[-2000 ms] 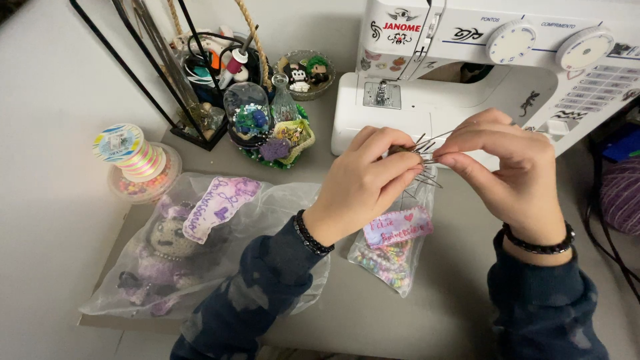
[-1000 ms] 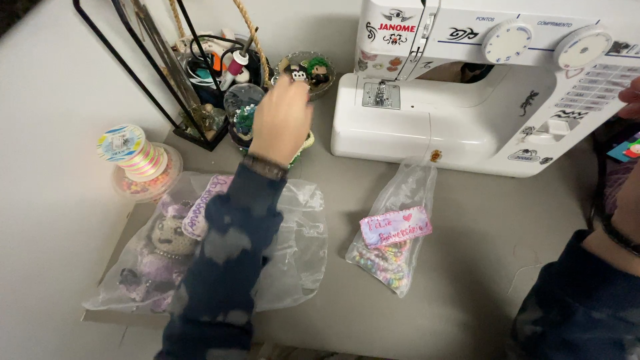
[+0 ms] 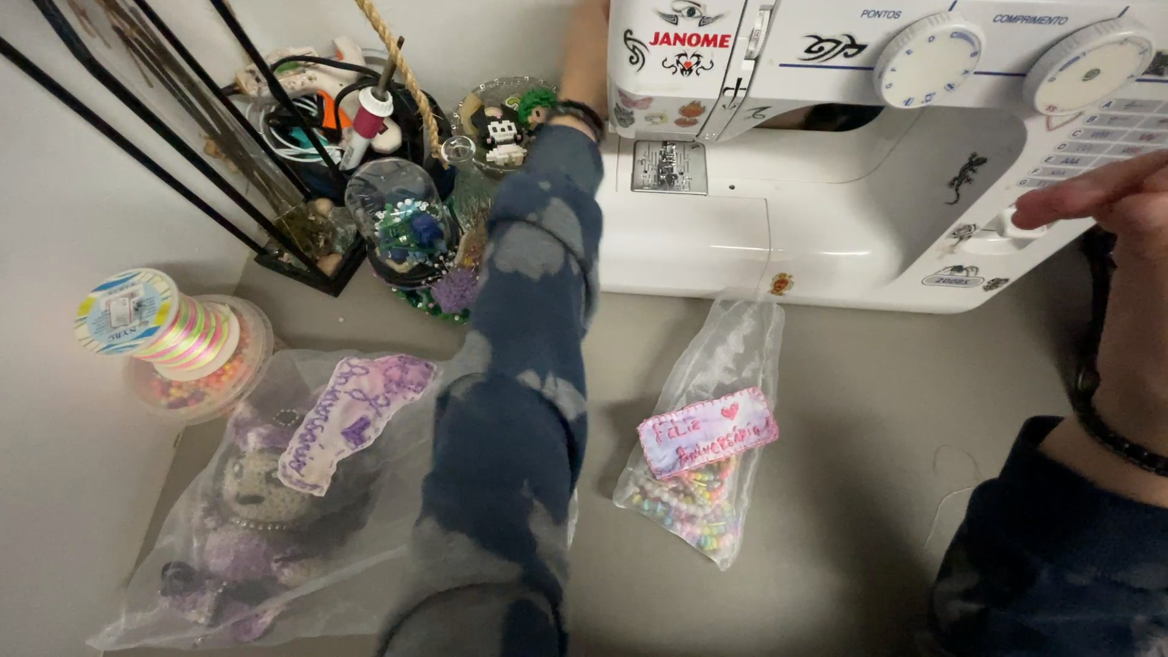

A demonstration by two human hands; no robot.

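Observation:
My left arm reaches up past the left end of a white Janome sewing machine (image 3: 675, 246); its hand is mostly cut off and hidden behind the machine head, with only the wrist showing. My right hand (image 3: 1095, 201) is at the right edge, fingers over the machine's reverse lever (image 3: 1017, 224); whether it touches is unclear. Between the arms lies a sheer organza bag (image 3: 721, 356) of pastel beads with a stitched fabric tag (image 3: 709, 432). Left of my left sleeve, a larger organza bag (image 3: 383, 538) holds a purple and grey crocheted doll (image 3: 260, 484), with a purple-lettered fabric tag (image 3: 356, 420) over it.
A spool of multicoloured cord (image 3: 155, 324) stands on a round container of beads (image 3: 246, 365) at left. Behind are a black-framed glass holder (image 3: 315, 242), a glass dome with blue flowers (image 3: 406, 224), a basket of tools (image 3: 365, 119) and a dish of small figures (image 3: 502, 132).
Two seconds ago both hands held thin dark pins or wires above the beaded bag. My left hand has since moved over the ornaments and behind the machine head; my right has moved to the right.

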